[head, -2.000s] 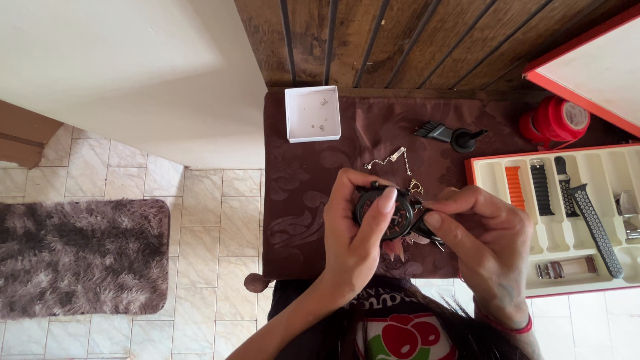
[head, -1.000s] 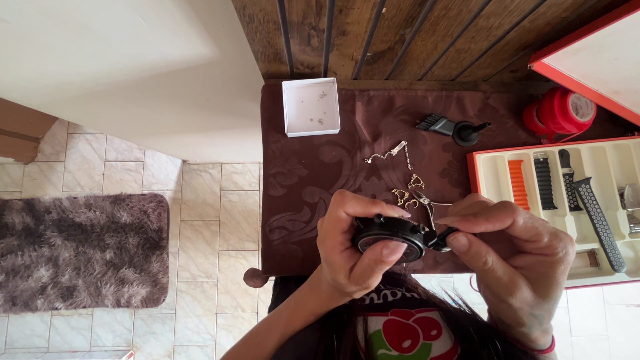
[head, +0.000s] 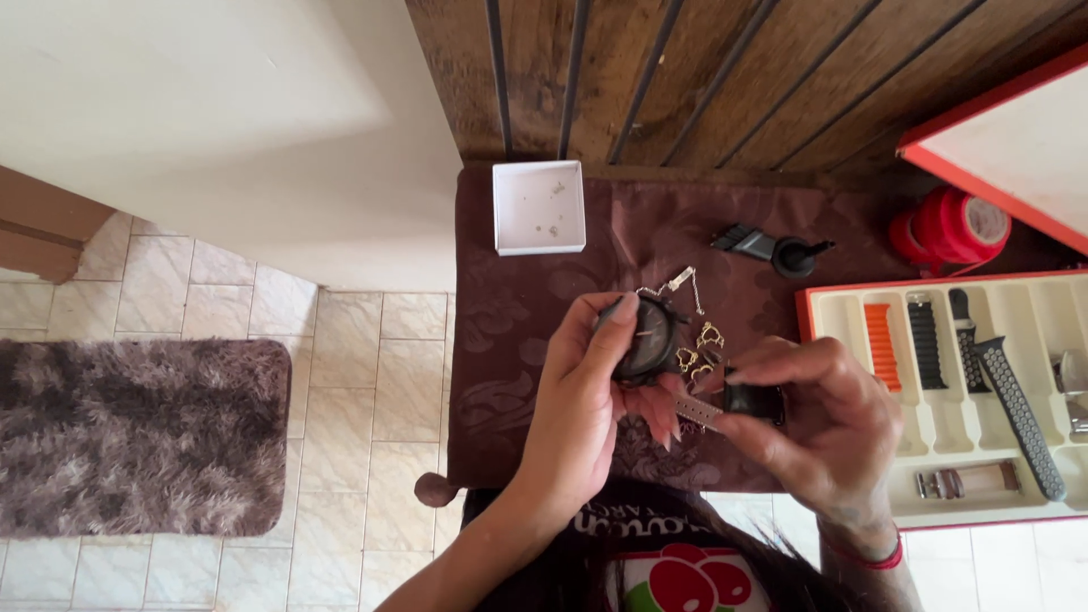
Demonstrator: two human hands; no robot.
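My left hand (head: 586, 382) holds a round black watch case (head: 648, 340), its dial turned up, the thumb on its rim. Between the thumb and fingers of my right hand (head: 820, 408) is a black watch strap piece (head: 752, 401); whether it joins the case is hidden. A pale perforated strip (head: 699, 412) shows between the hands. Just beyond them on the dark tablecloth lie gold-coloured jewellery pieces (head: 710, 336) and a thin silver-coloured chain (head: 699, 293) with a small plate.
A white open box (head: 539, 246) with tiny bits stands at the back left of the table. Farther right are a black brush (head: 744, 241), a black round item with a nozzle (head: 795, 257), a red spool-like object (head: 948, 229) and a red-edged tray (head: 935, 289) of watch straps.
The watch case has turned so its dial faces up more and sits farther from my body. My right hand has shifted slightly, with the black strap piece now showing more between its fingers.
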